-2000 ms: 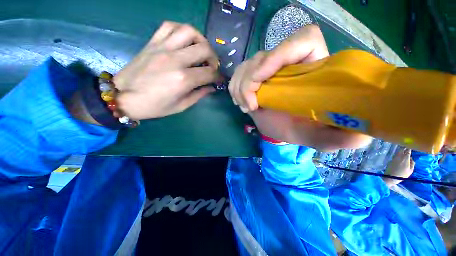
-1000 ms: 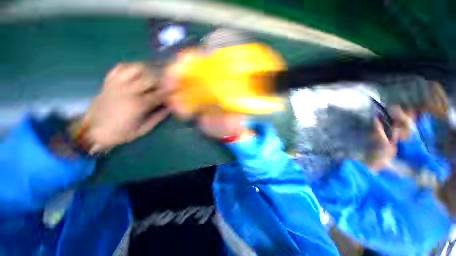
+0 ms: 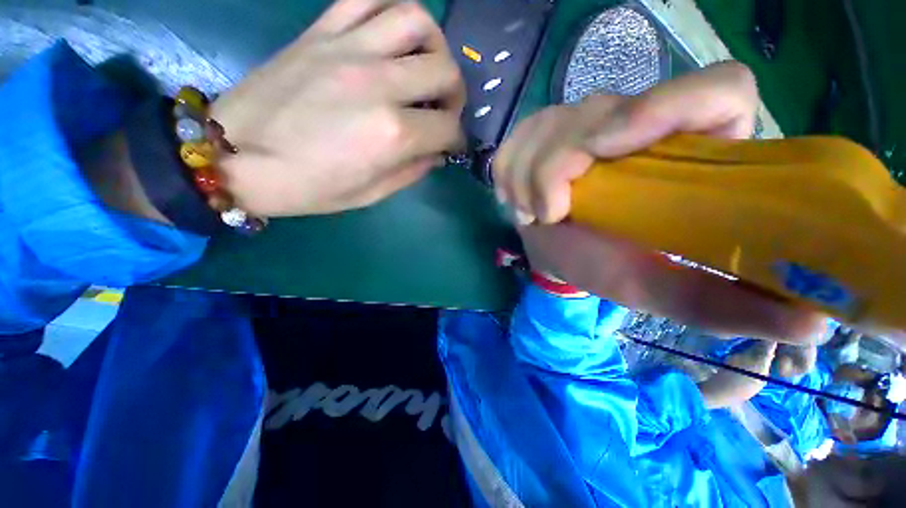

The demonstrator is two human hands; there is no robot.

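Note:
The black phone body (image 3: 506, 50), with one orange and several pale marks, lies on the green bench at the top centre, cut off by the top edge. My left hand (image 3: 343, 119) rests at its lower left, fingers bent; a tiny dark, shiny part (image 3: 459, 159) shows at its fingertips by the phone's lower end. My right hand (image 3: 636, 129) is closed around the front of the yellow-orange electric screwdriver (image 3: 735, 208), which points left at the phone's lower end. The driver's tip is hidden by my fingers.
The round grey dotted screw tray (image 3: 613, 55) sits just right of the phone. A pale rail (image 3: 695, 35) runs behind it, with the darker green conveyor (image 3: 805, 60) beyond. A thin black cord (image 3: 735, 369) crosses the lower right, where neighbouring people's blue sleeves (image 3: 685, 427) and hands show.
The view was turned and blurred a second ago and is steady again now. The screwdriver now points at the phone's lower end, much as two seconds ago. Both hands keep their hold.

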